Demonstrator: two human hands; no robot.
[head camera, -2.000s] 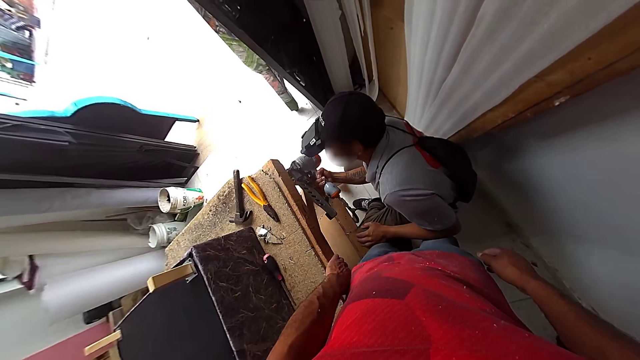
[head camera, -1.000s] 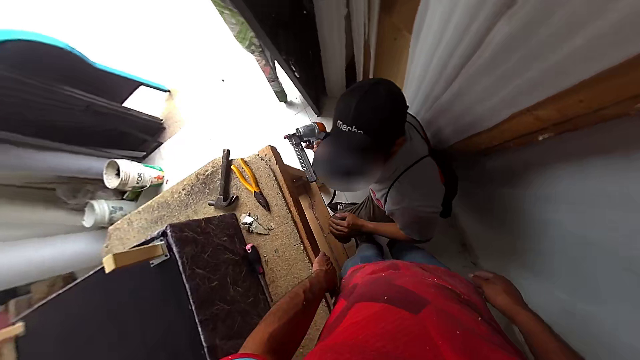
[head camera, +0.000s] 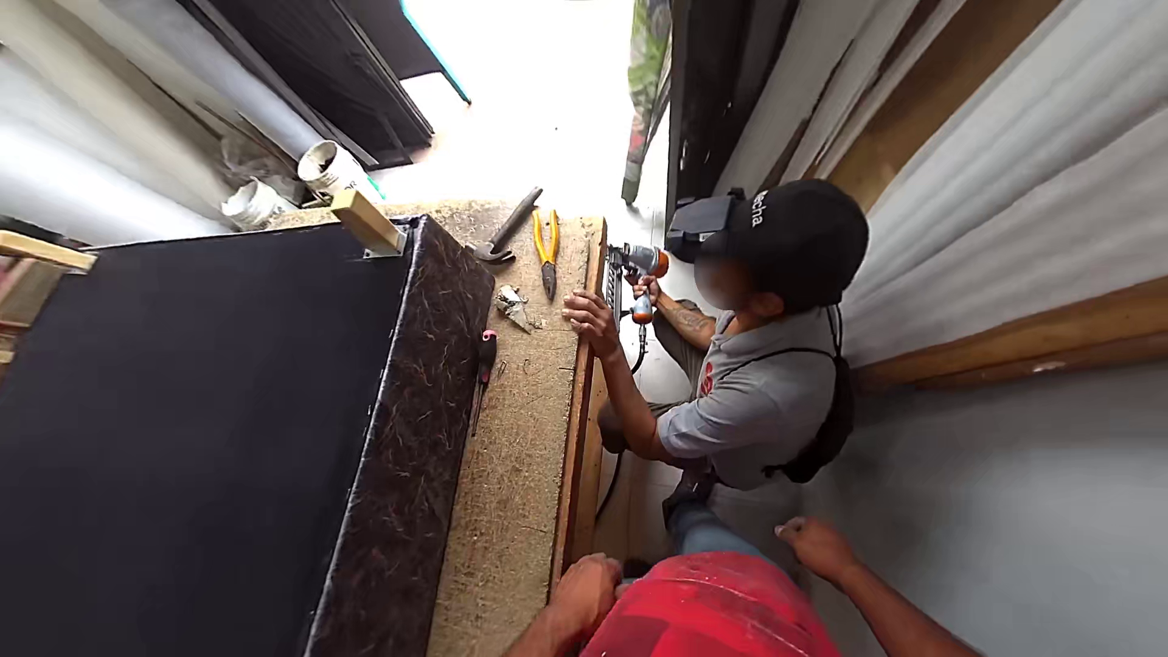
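Note:
My left hand (head camera: 587, 589) rests at the near edge of the carpet-topped workbench (head camera: 502, 511), its fingers partly hidden; whether it grips the edge is not clear. To the right of my red shirt, my right hand (head camera: 818, 547) hangs in the air with fingers curled and nothing visible in it. Farther along the bench lie a claw hammer (head camera: 511, 228), yellow-handled pliers (head camera: 547, 255), a crumpled scrap (head camera: 514, 308) and a screwdriver (head camera: 486, 359). A crouching co-worker holds a pneumatic nailer (head camera: 639, 265) beside the bench's edge, the other hand on the bench top.
A dark upholstered panel (head camera: 411, 411) with wooden legs (head camera: 365, 222) covers the bench's left part. Two white buckets (head camera: 333, 169) stand beyond it, near white rolls (head camera: 137, 137). The co-worker (head camera: 766, 392) crouches close on the right. An air hose (head camera: 613, 484) runs down beside the bench.
The co-worker has placed one hand on the bench top and lifted the head. My left hand stays by the bench's edge. The view has turned noticeably.

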